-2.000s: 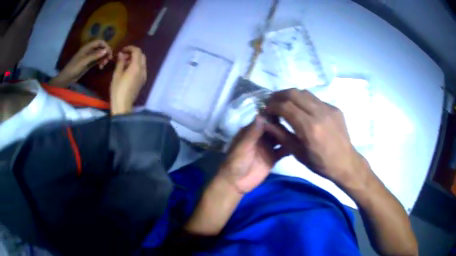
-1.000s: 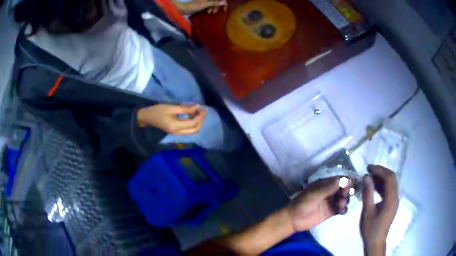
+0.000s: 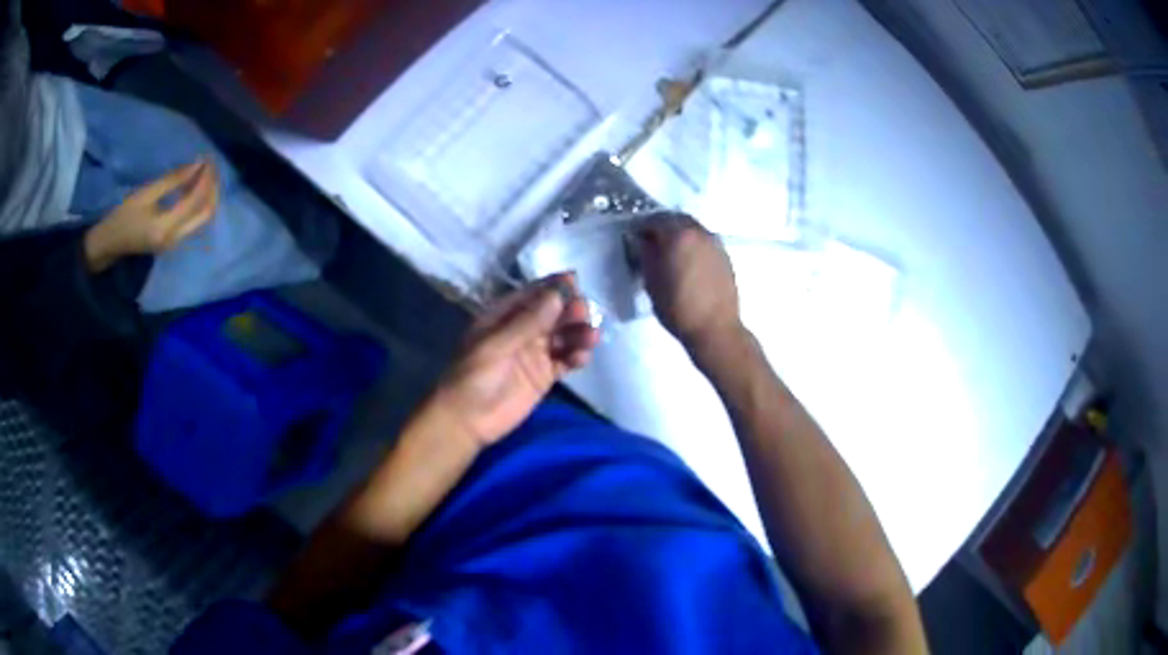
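A clear plastic parts bag (image 3: pixel 592 256) lies at the near edge of the white table, with dark and silvery small parts at its far end. My left hand (image 3: pixel 519 358) is palm up at the bag's near left side, fingers curled; a small shiny metal part (image 3: pixel 593 315) shows at its fingertips. My right hand (image 3: pixel 685 275) is over the bag's right side, fingers bent down at its opening; whether it pinches anything is hidden.
A clear tray (image 3: pixel 487 134) with one small dark piece lies beyond the bag; a second clear tray (image 3: pixel 756 160) is to its right. A red-brown box (image 3: pixel 301 58) is at upper left. A coworker's hand (image 3: pixel 160 218) and a blue stool (image 3: pixel 243 397) are left.
The view has swung right and back over the table. My hands have moved apart, my right hand reaching down to the bag. The coworker's hand now shows at the left edge.
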